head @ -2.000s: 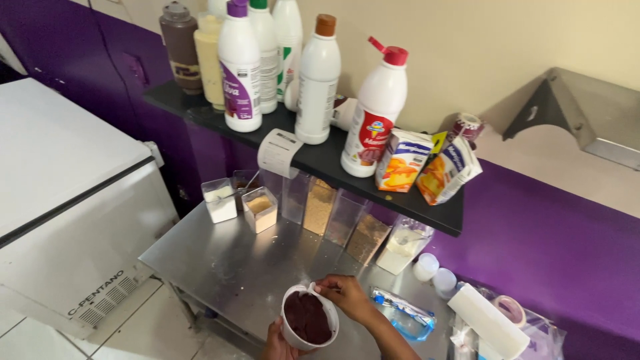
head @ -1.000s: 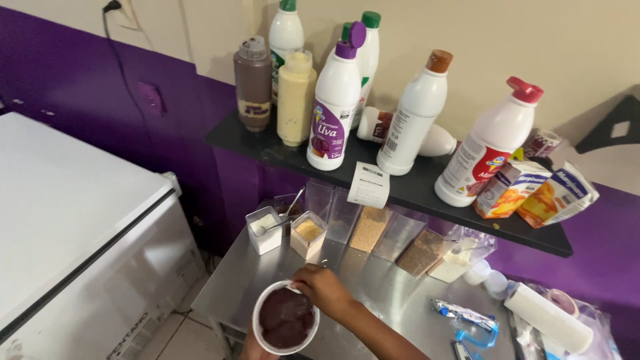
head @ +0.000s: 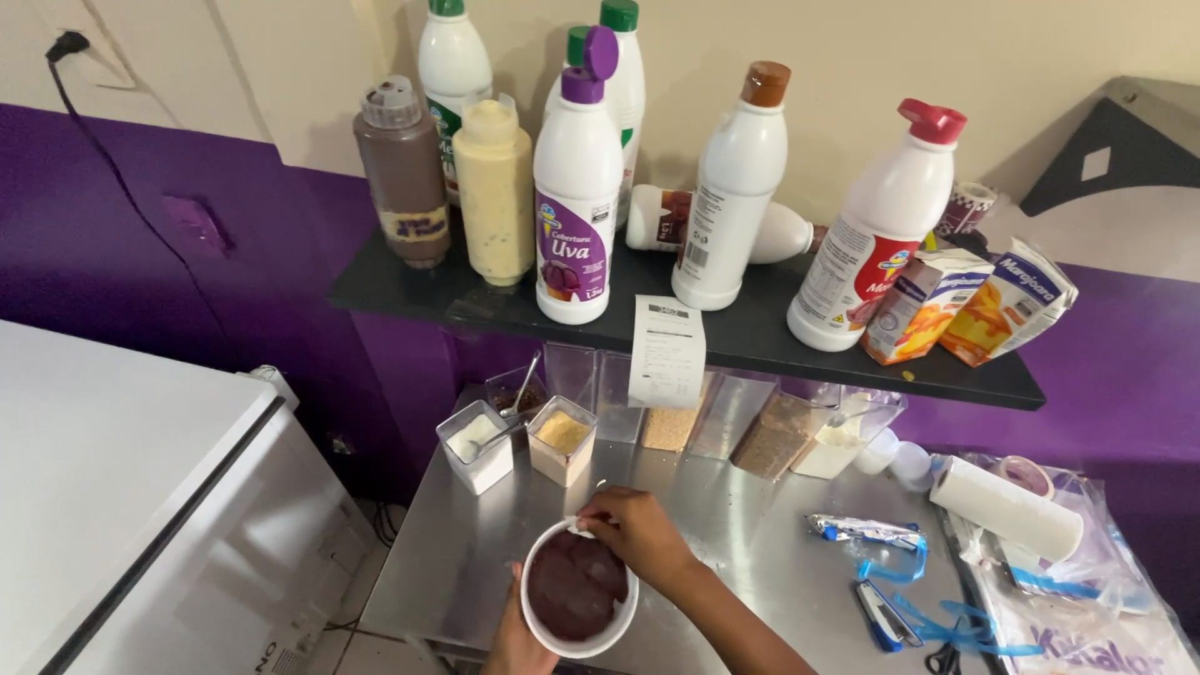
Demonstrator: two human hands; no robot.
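Note:
A round white tub [head: 628,614] filled with a smooth dark purple-brown food is held over the steel table's front edge. My left hand [head: 521,630] grips it from the left and below. At its top rim, the fingertips of my right hand [head: 630,530] pinch something small and white, perhaps a piece of tissue; its exact kind I cannot tell. Just beyond the tub stand a clear container of white powder with a spoon [head: 476,450] and a clear container of tan crumbs [head: 562,441].
A black shelf [head: 412,305] holds topping bottles, two cartons and a hanging printed slip [head: 667,352]. On the steel table [head: 759,553] lie a paper roll [head: 1008,511], a stapler [head: 886,616], scissors [head: 942,659], blue strips and plastic bags [head: 1097,628]. A white chest freezer [head: 122,450] stands left.
The view has shifted and turned. Both hands stay at the tub, with my right hand remaining at its rim throughout.

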